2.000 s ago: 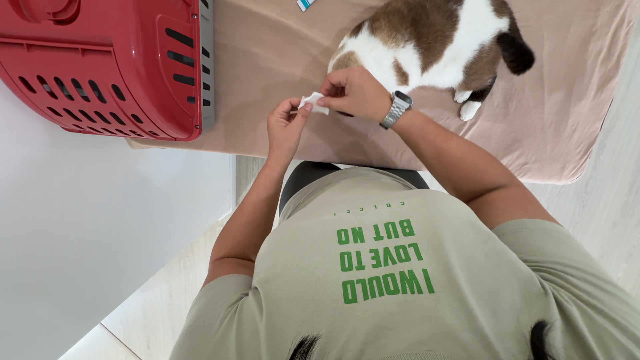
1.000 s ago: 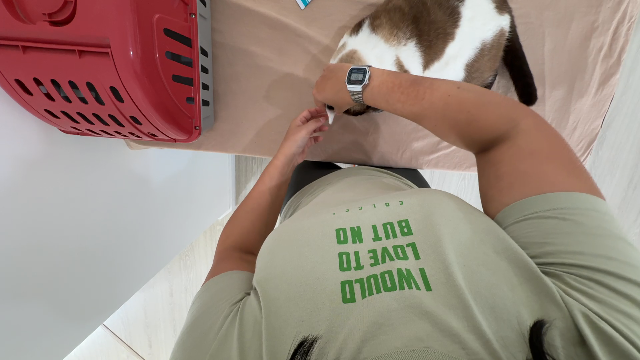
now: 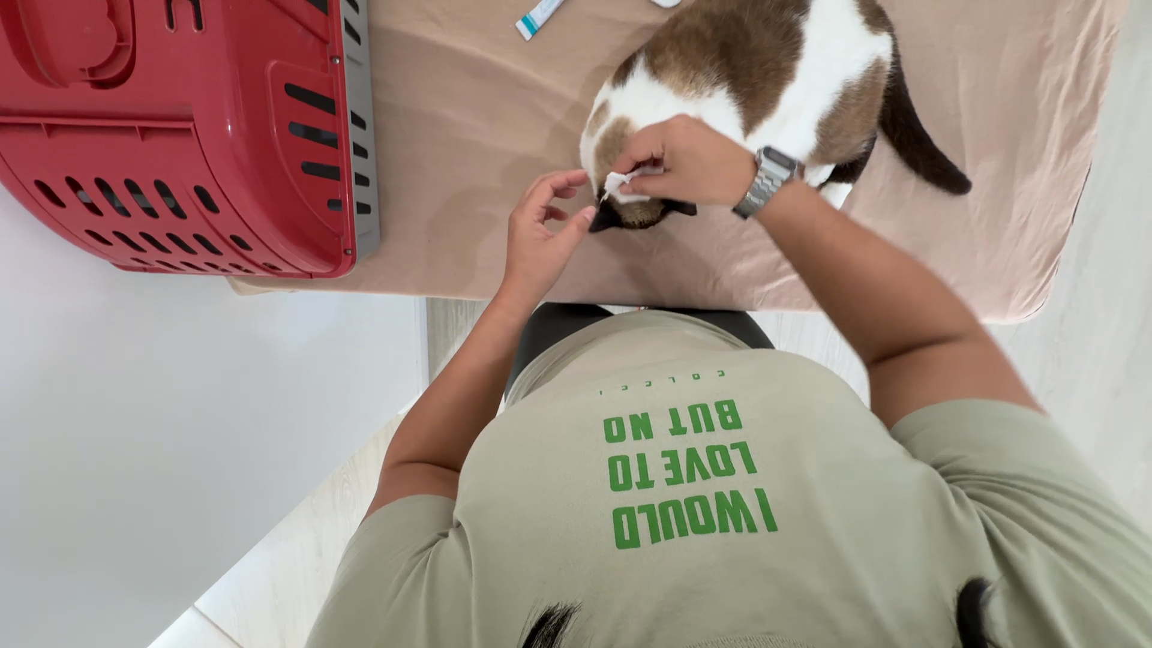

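Note:
A brown and white cat lies on a bed or cushion with a pinkish-beige sheet, its dark-eared head toward me. My right hand, with a metal-banded digital watch at the wrist, pinches a small crumpled white piece, perhaps tissue or gauze, over the cat's head. To the left of the head, my left hand has its fingers apart and holds nothing that I can see; its fingertips are close to the cat's ear. The cat's face is hidden.
A red plastic pet carrier with a grey slotted part stands at the left on the sheet's edge. A white and teal tube or packet lies at the top, near part of a white object. A white surface fills the lower left.
Two seconds ago both hands held the white piece together beside the cat's head; now only my right hand has it. My left hand has opened. The cat's tail has swung outward and down since the earliest frame.

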